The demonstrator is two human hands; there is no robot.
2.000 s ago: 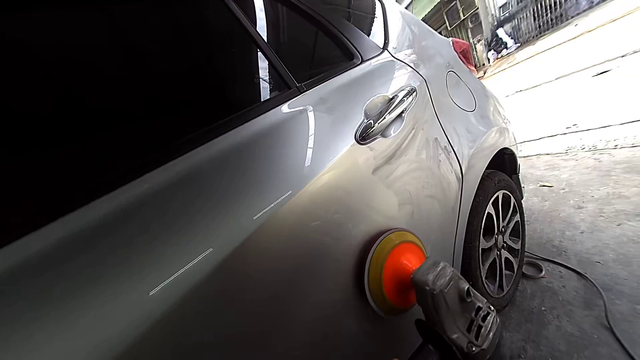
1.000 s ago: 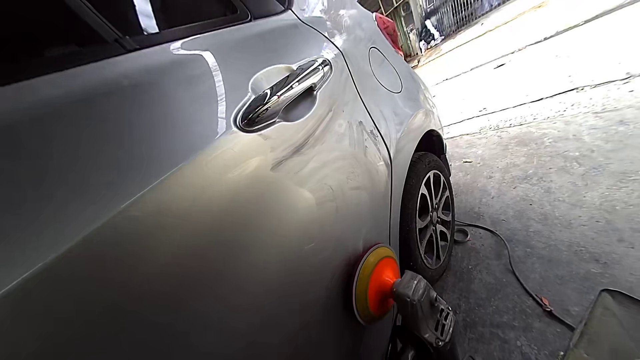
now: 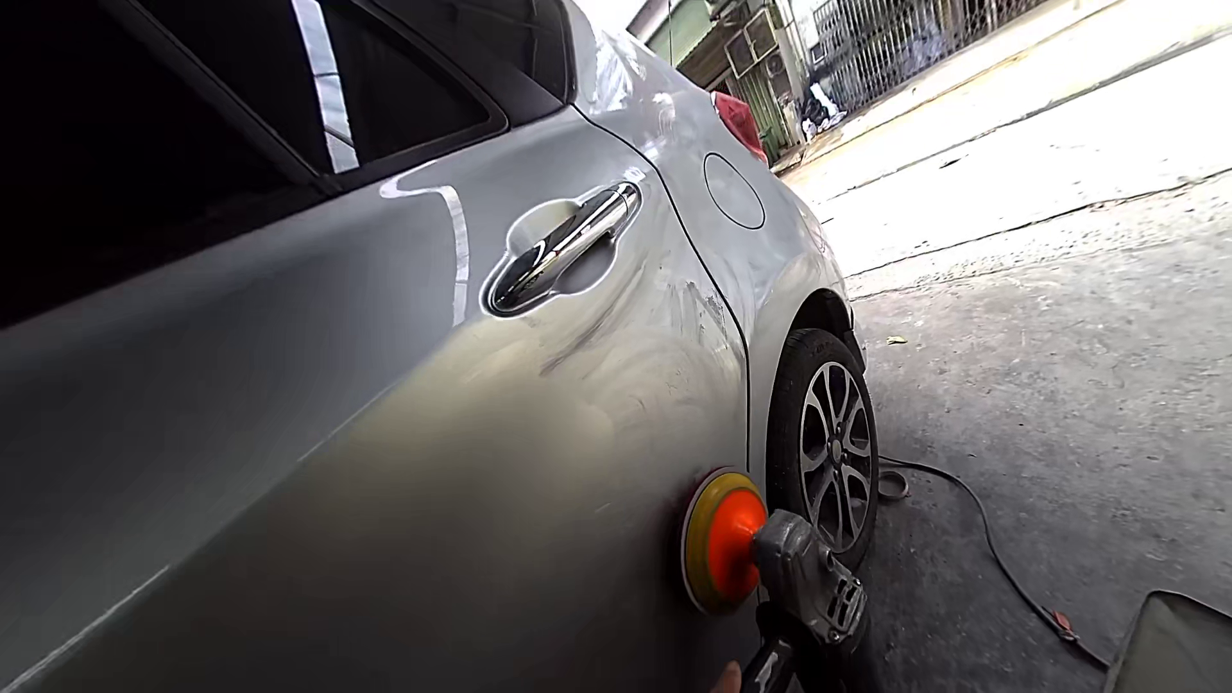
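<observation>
An angle polisher point(image 3: 804, 573) with a grey metal head and an orange and yellow backing pad point(image 3: 730, 544) stands at the lower middle right. The pad's face lies against the lower rear part of a silver car's rear door point(image 3: 539, 462). At the bottom edge, a fingertip, apparently of my left hand point(image 3: 729, 678), shows beside the polisher's black side handle point(image 3: 770, 664); the rest of that hand is out of frame, so its grip is hidden. My right hand is not visible. Dull smears and streaks mark the door below the chrome door handle point(image 3: 563, 248).
Right of the pad is the car's rear wheel point(image 3: 833, 448). A cable point(image 3: 991, 539) runs over the concrete floor point(image 3: 1039, 404) from behind the wheel to a dark, flat-topped object point(image 3: 1179, 645) at the lower right. A metal gate point(image 3: 885, 48) stands in the background.
The pad stays against the door's lower rear part, now close to the door's rear seam. A fingertip has come into view at the bottom edge. The view has shifted between frames.
</observation>
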